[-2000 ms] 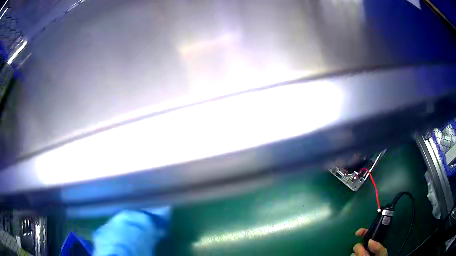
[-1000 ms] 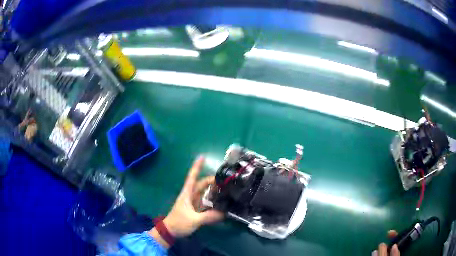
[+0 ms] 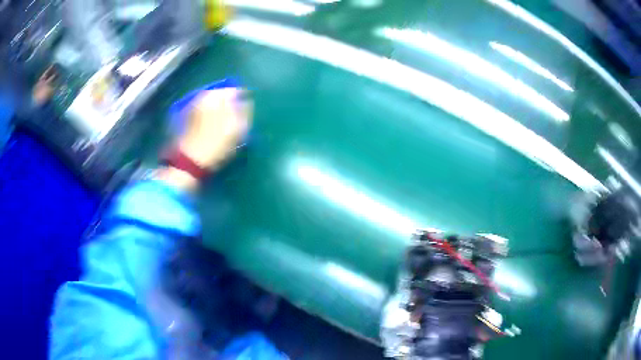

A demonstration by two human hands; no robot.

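My left hand (image 3: 216,126), blurred, with a dark red band at the wrist and a light blue sleeve, is over the small blue screw tray (image 3: 184,100) at the left. It covers most of the tray. Its fingertips cannot be made out, so whether it holds anything does not show. The chassis assembly (image 3: 450,306), black parts on a light base with a red wire across its top, lies on the green mat and is cut off by the bottom edge. My right hand and the screwdriver are not in view.
A second assembly (image 3: 610,223) stands on the green mat (image 3: 351,126) near the right edge. A yellow object (image 3: 216,14) is at the top left. Part of another person's hand (image 3: 45,86) shows at the far left.
My left hand has left the assembly and moved up and left to the blue tray. The assembly now appears turned and lower right. My right hand and screwdriver have gone out of view.
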